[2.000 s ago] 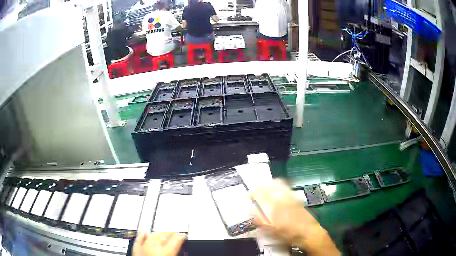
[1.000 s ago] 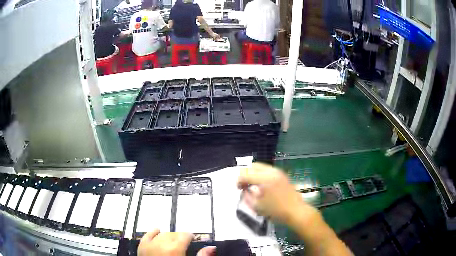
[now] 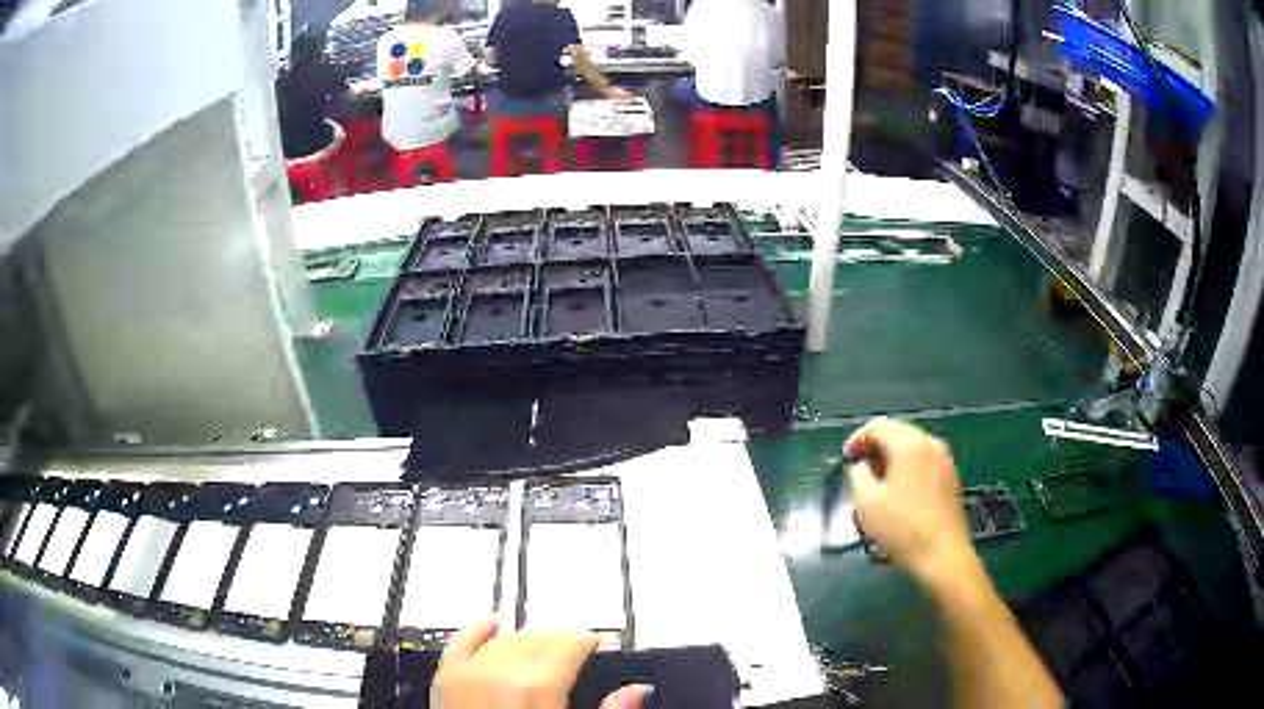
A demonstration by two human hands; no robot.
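A row of black phone middle frames (image 3: 354, 561) with white-looking windows lies on the pale infeed track (image 3: 700, 554). The rightmost frame (image 3: 577, 561) stands slightly apart from its neighbour. My left hand (image 3: 520, 670) is at the near edge of the track, its fingers and thumb around a dark block (image 3: 665, 676); its lower part is cut off by the picture's edge. My right hand (image 3: 908, 499) is over the green surface (image 3: 957, 367), right of the track, fingertips bent down beside a shiny, blurred thing. A dark frame (image 3: 994, 513) lies just beyond it. Whether the fingers grip anything is unclear.
A thick black tray stack (image 3: 582, 381) stands behind the track, some pockets holding frames. A black blister tray (image 3: 1123, 623) lies at lower right. A thin open frame (image 3: 1074, 489) and a white post (image 3: 833, 208) are on the right. People sit on red stools behind.
My right hand has moved from above the track, where it held a frame, to the green surface at right. A frame now lies at the row's right end. My left hand stays on the block.
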